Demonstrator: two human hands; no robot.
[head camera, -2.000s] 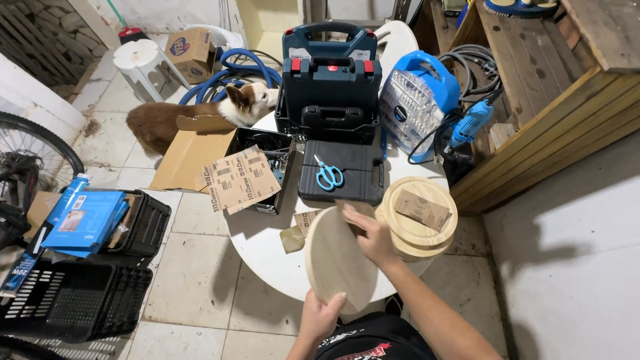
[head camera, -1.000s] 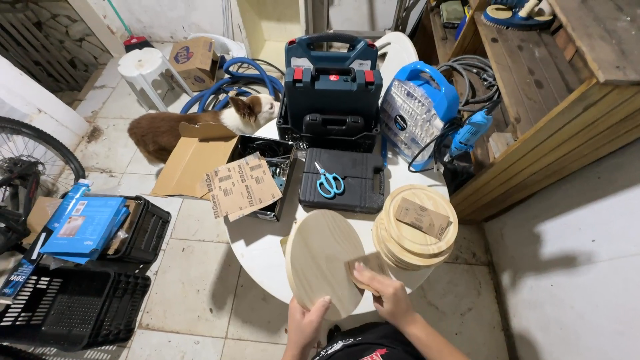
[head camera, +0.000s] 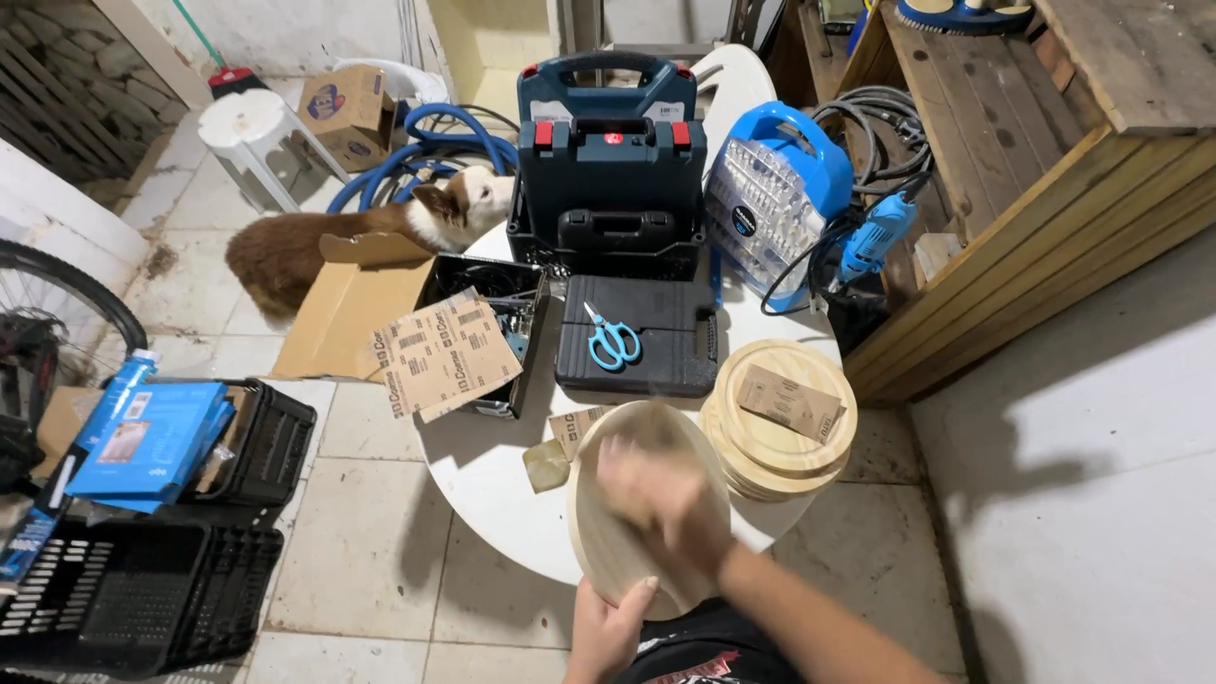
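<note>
A round pale wooden board (head camera: 603, 532) is tilted over the near edge of the white table. My left hand (head camera: 613, 622) grips its lower rim, thumb on the face. My right hand (head camera: 655, 484), blurred by motion, lies over the upper face of the board with a brownish piece, likely sandpaper, at its fingers. To the right, a stack of round wooden boards (head camera: 736, 451) bears a folded piece of sandpaper (head camera: 790, 403). Left of the held board lie a small sandpaper piece (head camera: 575, 429) and a yellowish scrap (head camera: 546, 465). Blue-handled scissors (head camera: 614, 344) rest on a black case (head camera: 579, 366).
Sandpaper sheets (head camera: 451, 356) lie over an open box (head camera: 527, 366). Tool cases (head camera: 613, 161), a blue-handled accessory case (head camera: 769, 209) and a blue rotary tool (head camera: 876, 233) stand behind. A dog (head camera: 323, 252) is at the table's far left; black crates (head camera: 133, 598) and wooden shelving (head camera: 1026, 228) flank it.
My right hand has moved from the board's lower right edge up across its face. The board is more steeply tilted than one second ago. My left hand still holds the lower rim.
</note>
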